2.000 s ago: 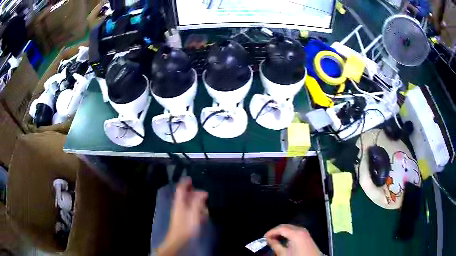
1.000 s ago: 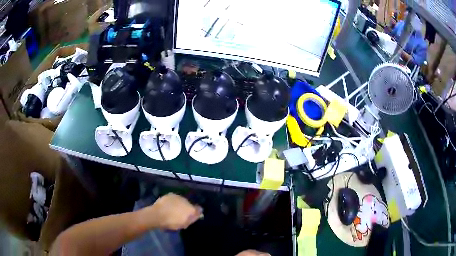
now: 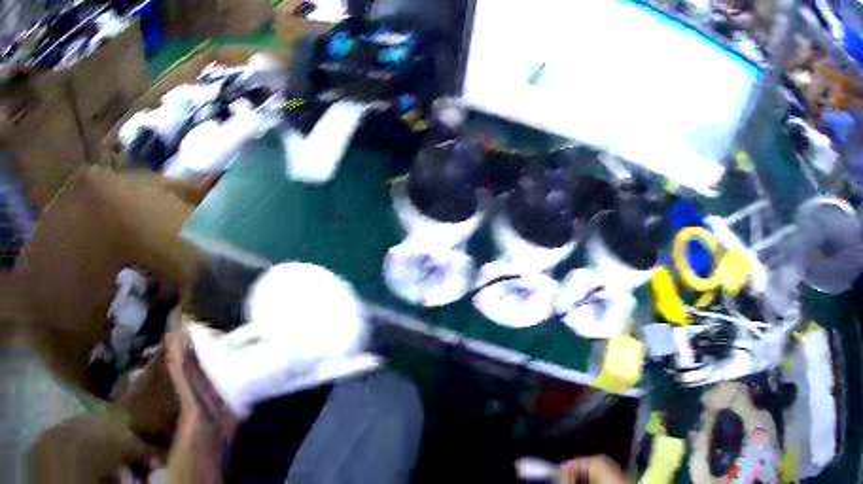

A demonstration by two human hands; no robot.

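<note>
A white-and-black PTZ dome camera [image 3: 303, 317] is off the bench at the left, blurred, its round white base towards me. My left hand [image 3: 194, 406] holds it from its left side, partly hidden behind it. My right hand [image 3: 594, 470] is cut off by the bottom edge, with a small white piece [image 3: 537, 468] at its fingertips. Three more PTZ dome cameras [image 3: 431, 273] stand in a row on the green bench [image 3: 274, 203].
A bright monitor [image 3: 606, 71] stands behind the cameras. Open cartons [image 3: 104, 236] with white items are at the left. A yellow tape roll [image 3: 696, 259], sticky notes [image 3: 620, 363], tangled cables, a mouse [image 3: 727, 440] and a fan [image 3: 828, 244] are at the right.
The leftmost camera has left the row and is now in my left hand, over by the cartons. The view has turned left. My right hand shows more than a second ago.
</note>
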